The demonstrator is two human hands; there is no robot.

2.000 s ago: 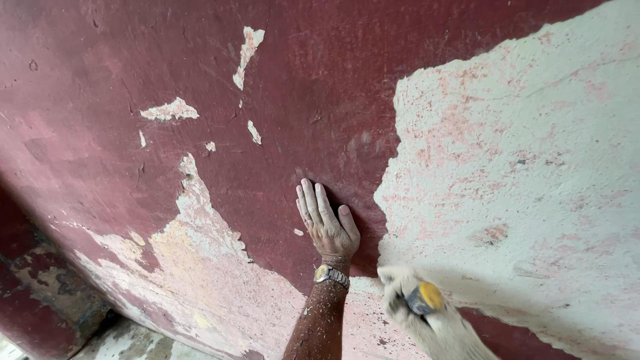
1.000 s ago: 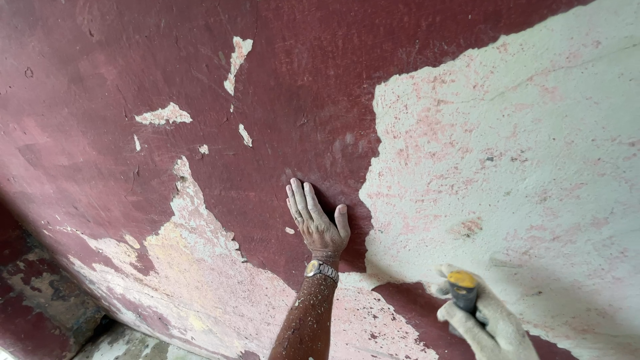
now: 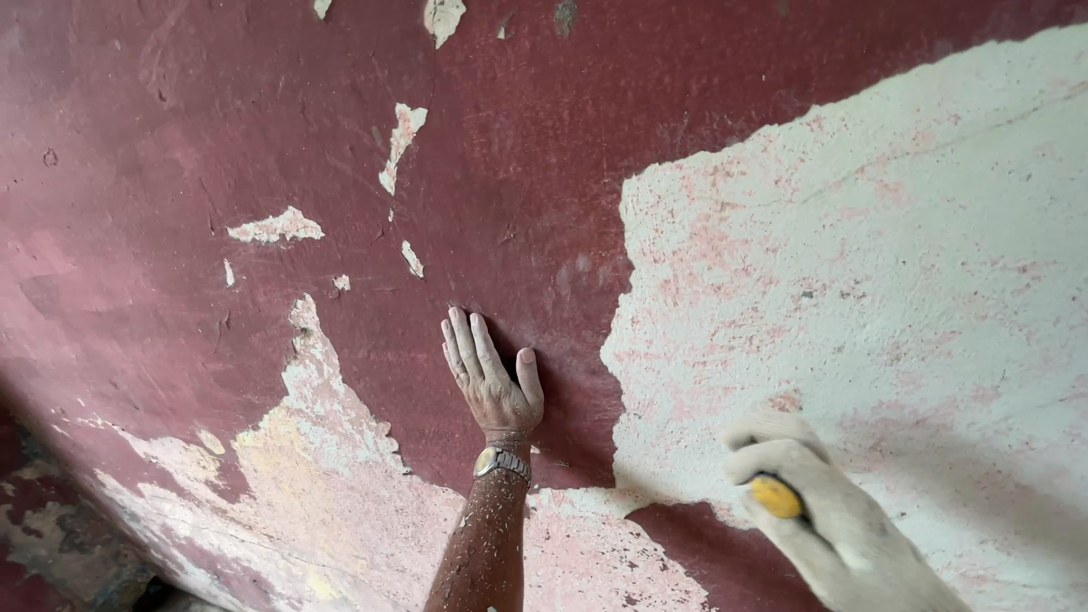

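Note:
My left hand (image 3: 497,382) lies flat against the dark red paint (image 3: 527,212) of a wall, fingers slightly apart and holding nothing. A metal wristwatch (image 3: 501,463) is on that wrist, and pale flakes dot the forearm. My right hand (image 3: 790,493), coated in pale dust, is closed around a handle with a yellow end (image 3: 775,496); the rest of the tool is hidden by the fingers. This hand is in front of the lower part of a large pale patch (image 3: 850,297) of bared wall, to the right of my left hand.
Small chipped spots (image 3: 276,226) mark the red paint at upper left. A pink and yellowish bared area (image 3: 314,501) with ragged edges spans the lower left. A strip of red paint (image 3: 722,552) remains below the pale patch. At the lower left corner stands another patchy surface (image 3: 59,527).
My right hand has shifted and turned over the wall, still gripping the tool. My left hand stays pressed to the same part of the red paint.

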